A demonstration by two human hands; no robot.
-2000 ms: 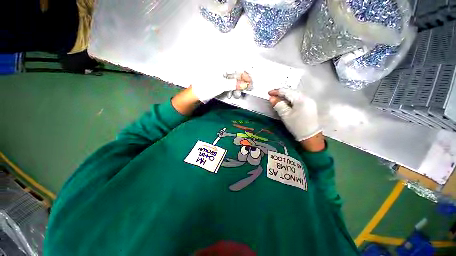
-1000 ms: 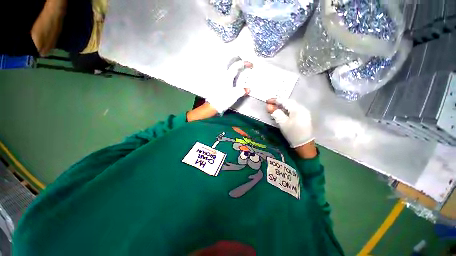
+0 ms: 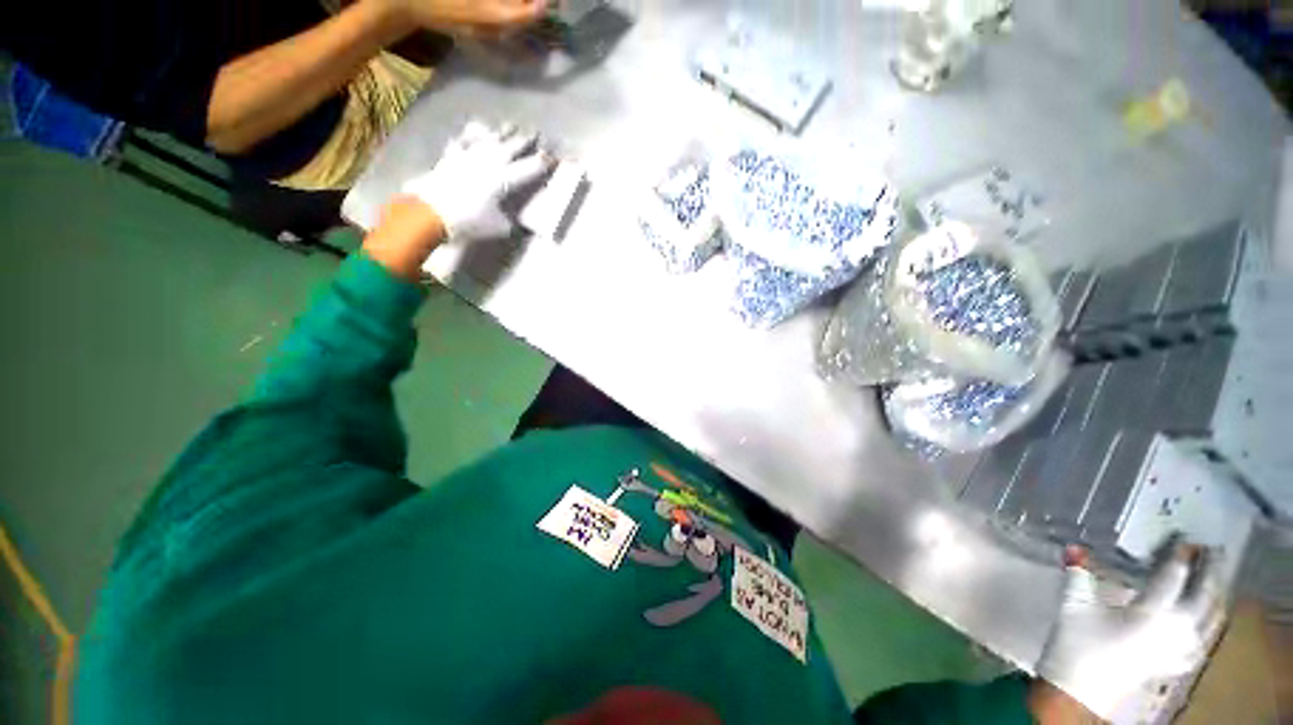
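Note:
A small pale metal panel (image 3: 555, 200) lies near the left end of the grey table. My left hand (image 3: 475, 181), in a white glove with bare fingertips, is beside it with the fingers at its upper left; whether they grip it is hidden by glare. My right hand (image 3: 1130, 630), gloved the same way, is at the lower right, thumb and fingers apart at the near edge of a pale housing (image 3: 1184, 499) on the stack. Open clear bags of silver-blue fasteners (image 3: 801, 213) stand mid-table, with another bag (image 3: 976, 315) nearer the stacks.
Grey stacked housings (image 3: 1099, 404) fill the right side of the table. Another pale panel (image 3: 766, 78) lies beyond the bags. A small clear bag (image 3: 943, 40) is at the far side. Another person's arm (image 3: 305, 78) reaches in at upper left. The table's front edge (image 3: 624, 375) runs diagonally.
My hands have moved wide apart, left hand to the table's left end, right hand to the stack at right. The panel in front of me is gone from there. The view has shifted, showing more table.

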